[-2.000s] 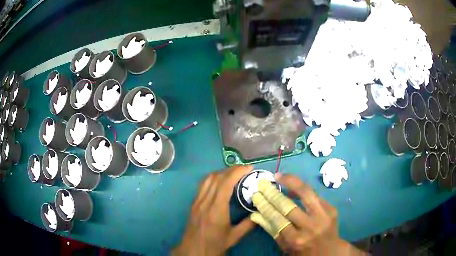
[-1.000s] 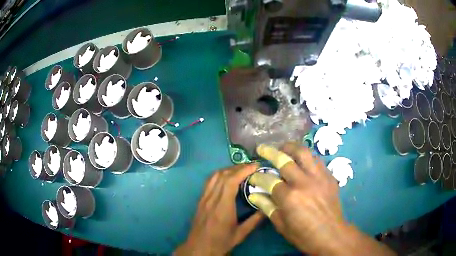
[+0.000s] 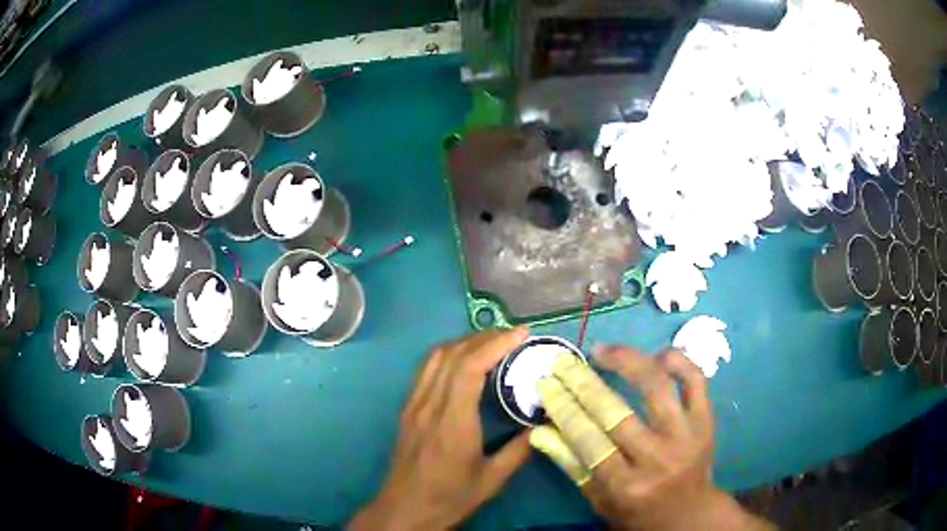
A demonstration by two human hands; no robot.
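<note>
A metal cup [image 3: 503,386] stands on the bench just in front of the press base plate [image 3: 519,259]. A white notched disc [image 3: 528,375] lies inside its rim. My left hand [image 3: 447,425] is bare and curls around the cup's left side. My right hand [image 3: 633,425] wears pale yellow finger cots; its covered fingertips press on the disc and the cup's right rim. The cup's lower part is hidden by my hands. A thin red wire [image 3: 586,319] rises from behind the cup onto the plate's front edge. No cup stands on the plate.
Cups with white discs inside [image 3: 299,296] stand in groups at left, some with red wires. A big heap of white discs [image 3: 716,145] lies right of the press head [image 3: 592,62], with two loose discs in front [image 3: 702,344]. Empty cups [image 3: 862,268] crowd the right edge.
One second ago my right fingers reached over the cup to the plate's front edge. They have drawn back onto the disc, and the red wire shows again. My left hand still holds the cup.
</note>
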